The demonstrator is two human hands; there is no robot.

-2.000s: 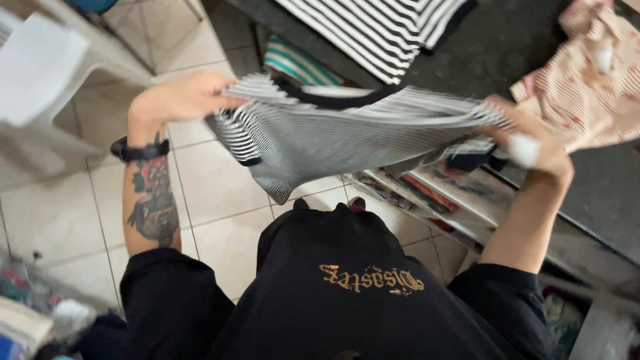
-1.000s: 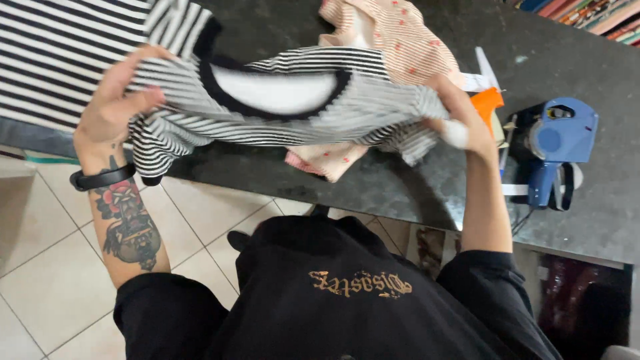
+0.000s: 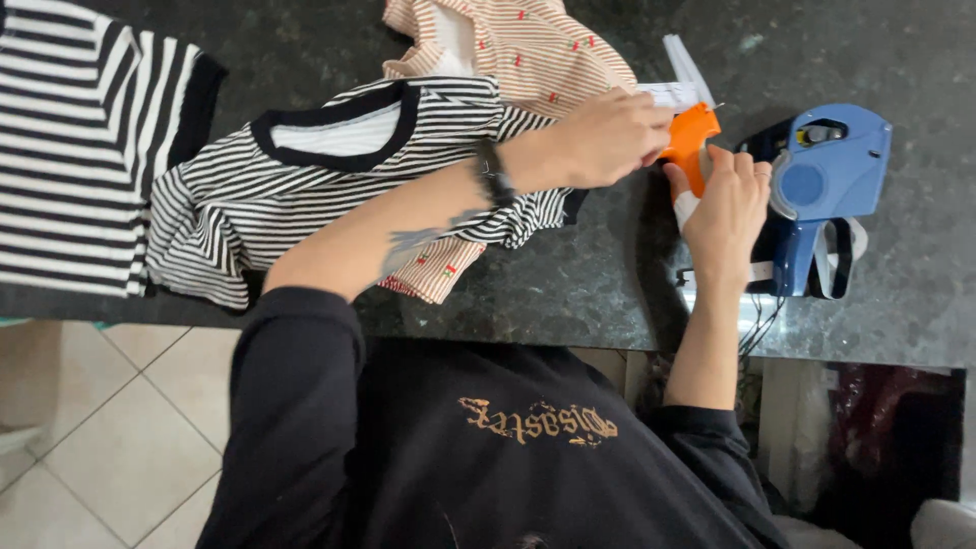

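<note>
My right hand [image 3: 728, 202], with white tape on its thumb, grips an orange tagging gun [image 3: 690, 137] by its body. My left hand [image 3: 610, 137] has its fingers bent at the gun's left side; whether they pinch anything is hidden. Under my left forearm a black-and-white striped shirt [image 3: 305, 187] with a black collar lies rumpled on the dark stone counter [image 3: 564, 282]. It partly covers a tan striped garment [image 3: 526, 46] with small red prints. White paper tags [image 3: 671, 95] lie just beyond the orange gun.
A blue price labeling gun [image 3: 835, 168] lies right of my right hand, with a strap and dark cords below it. Another black-and-white striped garment [image 3: 69, 168] lies at the left. The counter's front edge runs before my body, above a tiled floor [image 3: 130, 427].
The striped shirt, earlier held stretched between both hands, now lies on the counter, let go. Both hands have moved to the orange gun, and the right has taken hold of it.
</note>
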